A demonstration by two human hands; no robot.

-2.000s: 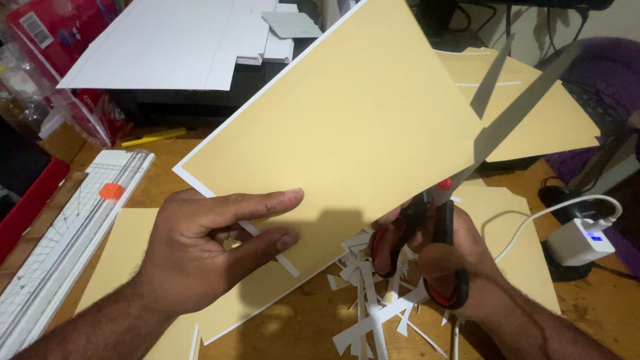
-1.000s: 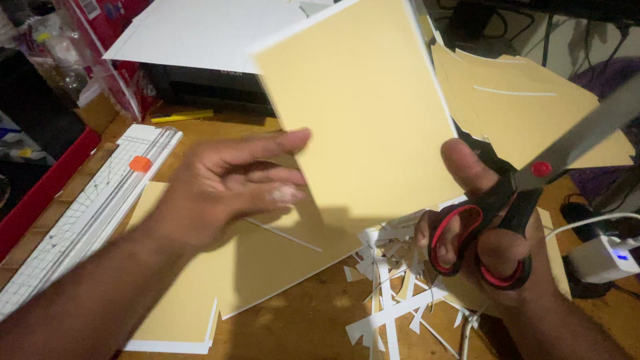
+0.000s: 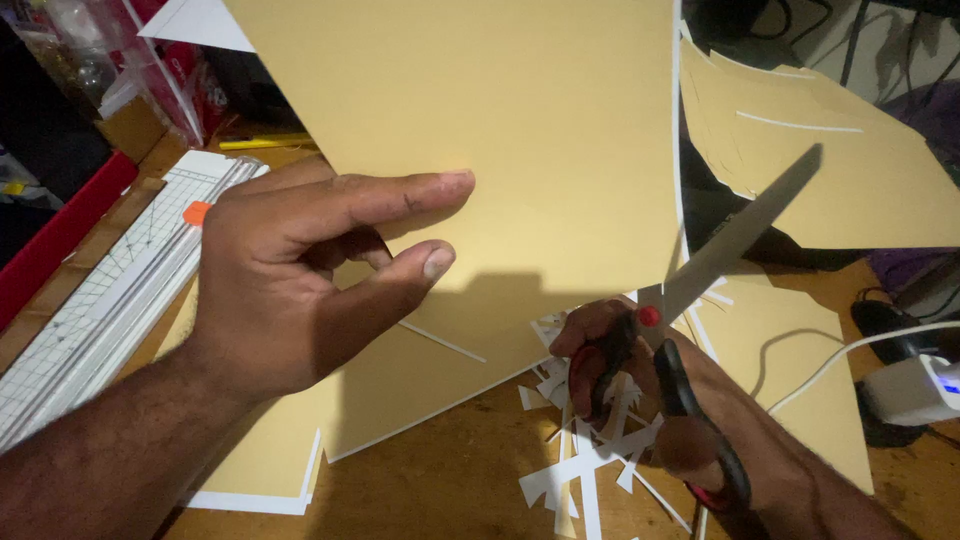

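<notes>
A pair of scissors with black and red handles (image 3: 649, 316) is in my right hand (image 3: 637, 375), its blades pointing up and right at the white-edged side of a large tan sheet (image 3: 495, 112). My left hand (image 3: 300, 262) is at the lower left of this sheet, index finger and thumb apart in front of it; the other fingers are partly hidden, so their hold on the sheet cannot be told. Below lie another tan sheet with a white edge (image 3: 420, 390) and a pile of white paper offcuts (image 3: 585, 465).
A paper trimmer (image 3: 127, 277) with an orange slider lies at left, near a red-edged box (image 3: 67, 217). More tan sheets (image 3: 817, 165) are stacked at upper right. A white charger (image 3: 911, 390) with a cable stands at right. A yellow pen-like object (image 3: 262, 141) lies behind.
The large sheet has turned more upright since two seconds ago. The scissors' blades, apart two seconds ago, now look closed together beside the sheet's right edge.
</notes>
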